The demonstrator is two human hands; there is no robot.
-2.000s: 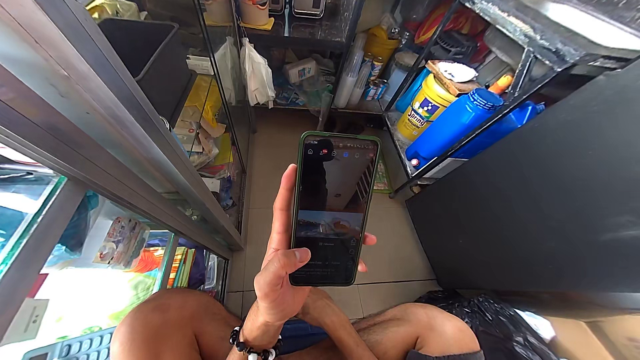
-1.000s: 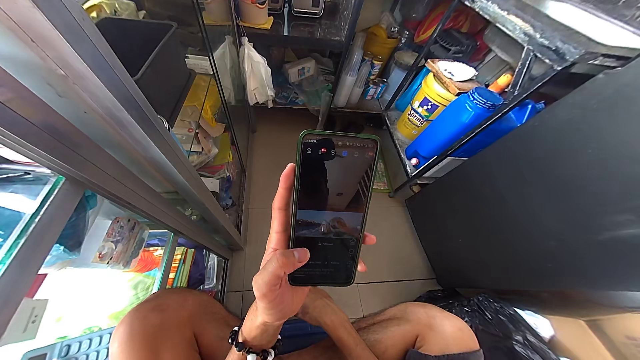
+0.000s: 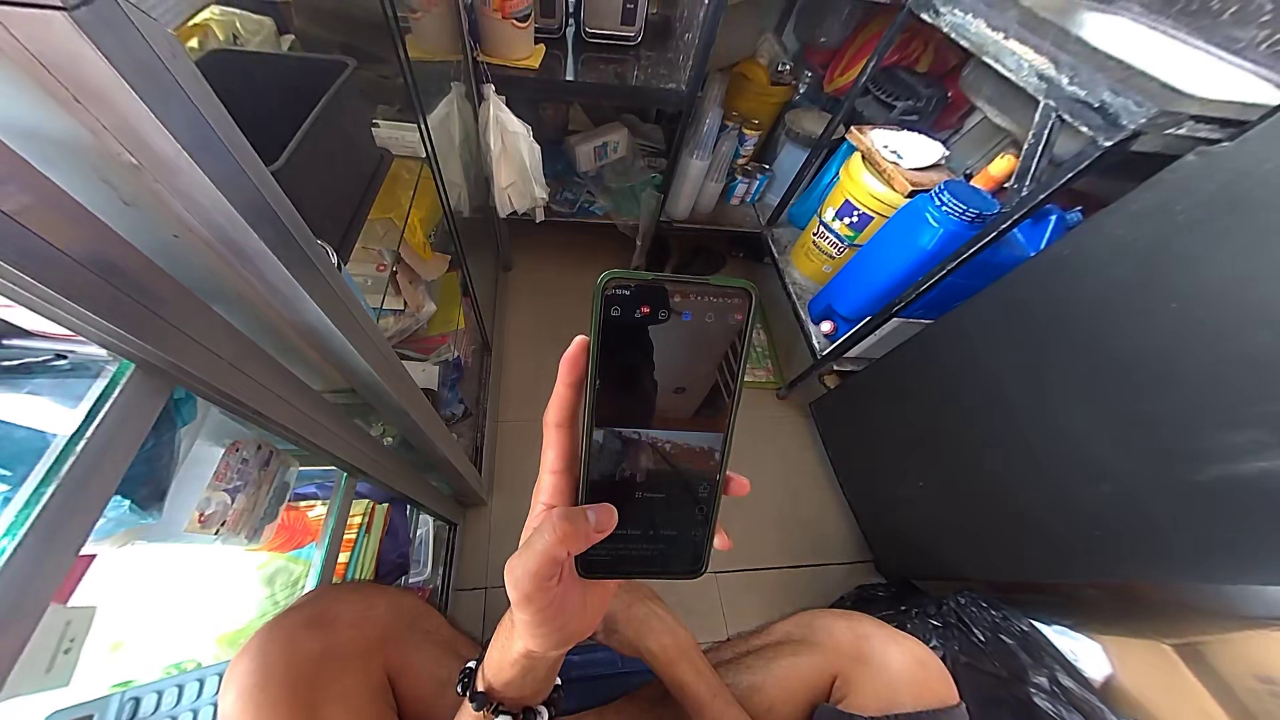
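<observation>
A smartphone [image 3: 660, 440] in a green-edged case stands tilted up in my left hand [image 3: 555, 560]. The thumb rests on the lower left of its screen, one finger lies along the left edge, and fingertips show at the right edge. A dark picture fills much of the screen. A beaded bracelet [image 3: 505, 700] is around the left wrist. My right forearm [image 3: 680, 650] comes up from the lower right, between my bare knees; my right hand [image 3: 630, 612] is mostly hidden behind the left hand and wrist, so its fingers do not show.
Glass display cases with a metal frame [image 3: 290, 290] stand at left. A rack at upper right holds a yellow tub [image 3: 850, 215] and a blue plastic jug [image 3: 905, 250]. A large black panel [image 3: 1080, 380] is at right, above a black plastic bag [image 3: 990, 650] and cardboard [image 3: 1170, 670].
</observation>
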